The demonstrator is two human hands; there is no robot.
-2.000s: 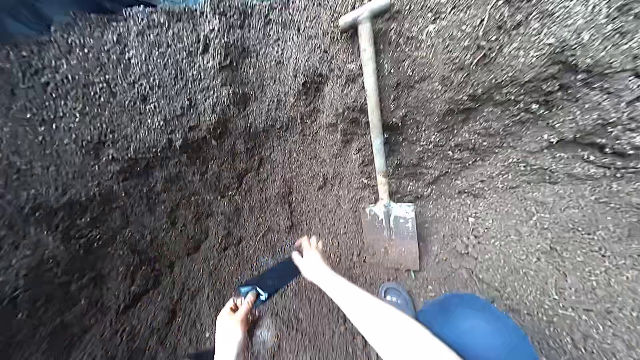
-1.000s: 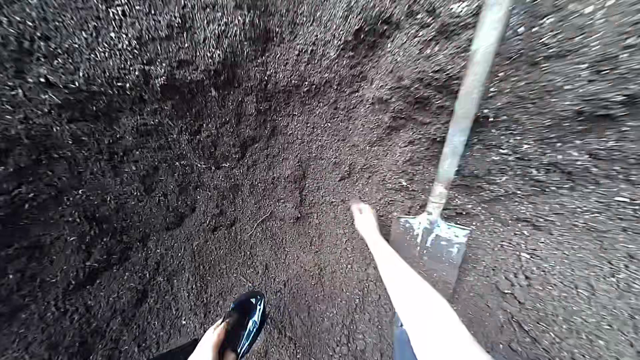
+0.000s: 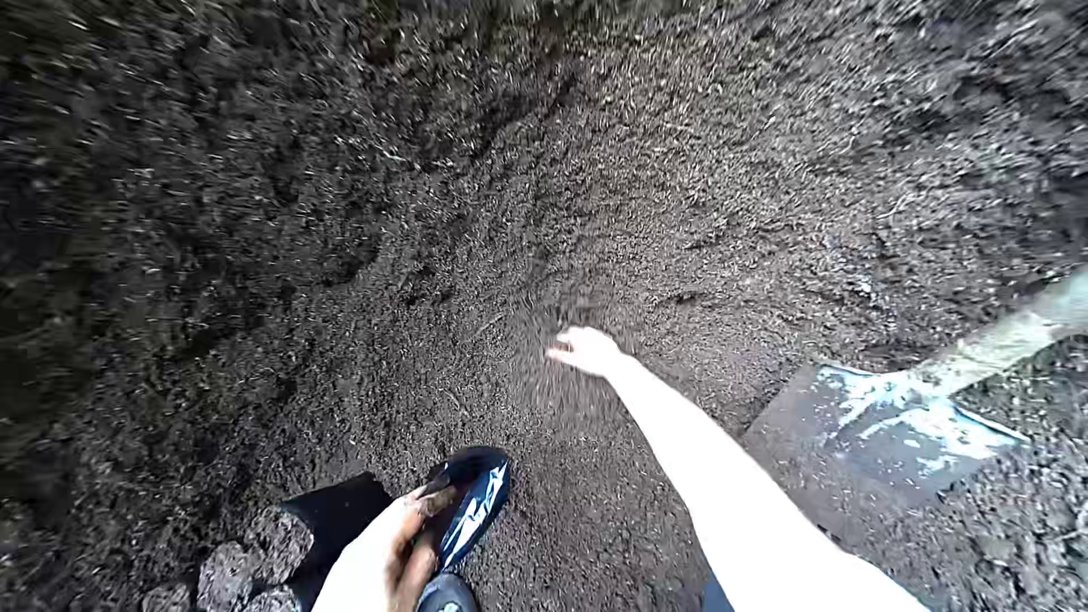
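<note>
My left hand, at the bottom left of centre, grips a shiny black plastic bag by its side; the bag's mouth looks rounded and spread. My right hand reaches down to the loose dark soil near the middle of the view, fingers curled a little. The soil around its fingertips is blurred, and whether any is in the hand cannot be told. To the right of my forearm lies a spade's metal blade, worn and whitish near the socket.
The spade's shaft runs off the right edge. Several soil-filled black bags stand at the lower left. The toe of a shoe shows at the bottom. Banks of heaped soil rise to the left and top.
Two seconds ago both hands held the flat black bag; my right hand has let go and moved to the soil. The bag now looks opened out in my left hand. The view has moved closer.
</note>
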